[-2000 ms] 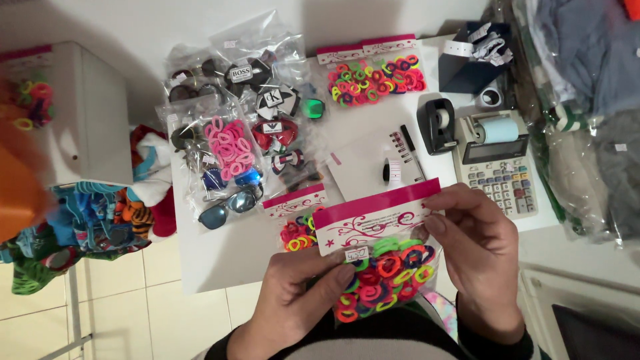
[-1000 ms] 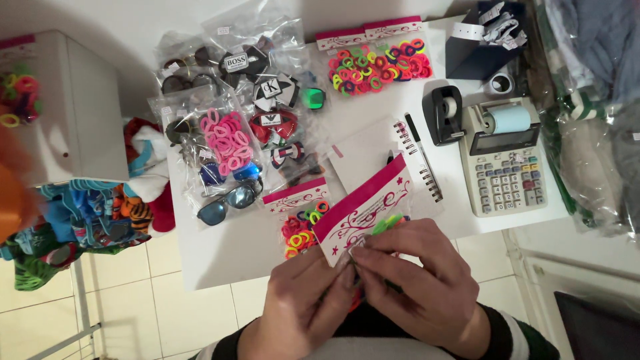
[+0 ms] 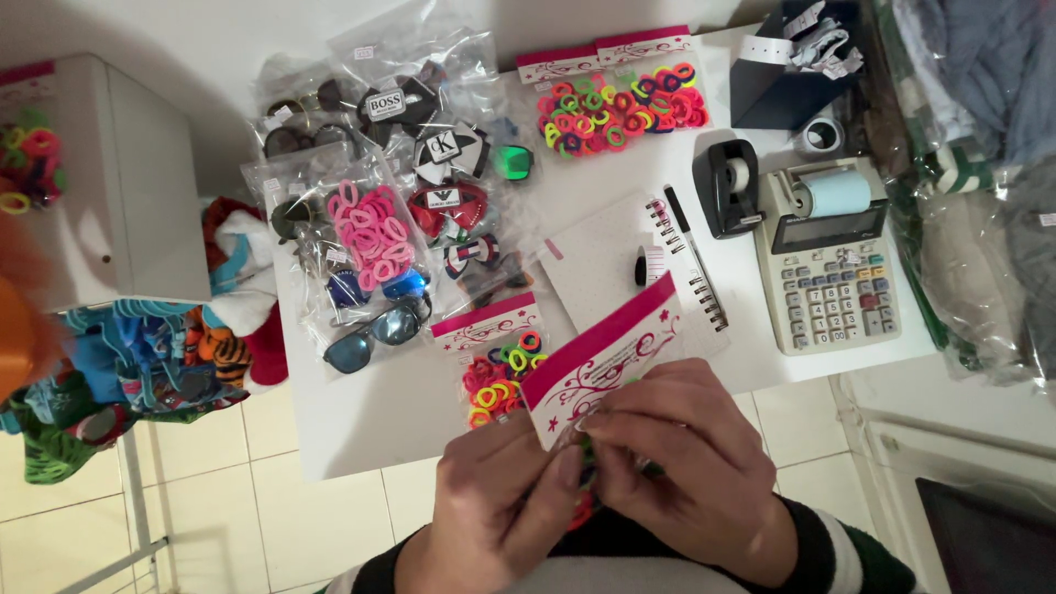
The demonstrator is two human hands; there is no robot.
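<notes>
My left hand [image 3: 503,495] and my right hand [image 3: 685,462] meet over my lap at the table's front edge, both closed on a clear bag of colourful hair ties with a pink-and-white header card [image 3: 606,355]. The card tilts up to the right; most of the ties are hidden behind my fingers. Just beyond my left hand, a similar bag of hair ties [image 3: 499,367] lies on the white table [image 3: 371,429]. A spiral notebook [image 3: 594,247] lies past the card, with a small roll of price labels [image 3: 650,266] on it and a black pen [image 3: 677,209] beside its rings.
Bagged sunglasses [image 3: 379,326] and pink hair ties [image 3: 371,231] cover the table's left part. More bagged hair ties [image 3: 619,107] lie at the back. On the right are a tape dispenser [image 3: 726,190], a printing calculator [image 3: 833,289] and a dark box [image 3: 792,82]. Hung clothes [image 3: 157,355] are left.
Since two seconds ago, the held bag has dropped lower and its header card has tilted steeply. My right hand has moved down and in, close to my left. The label roll shows again.
</notes>
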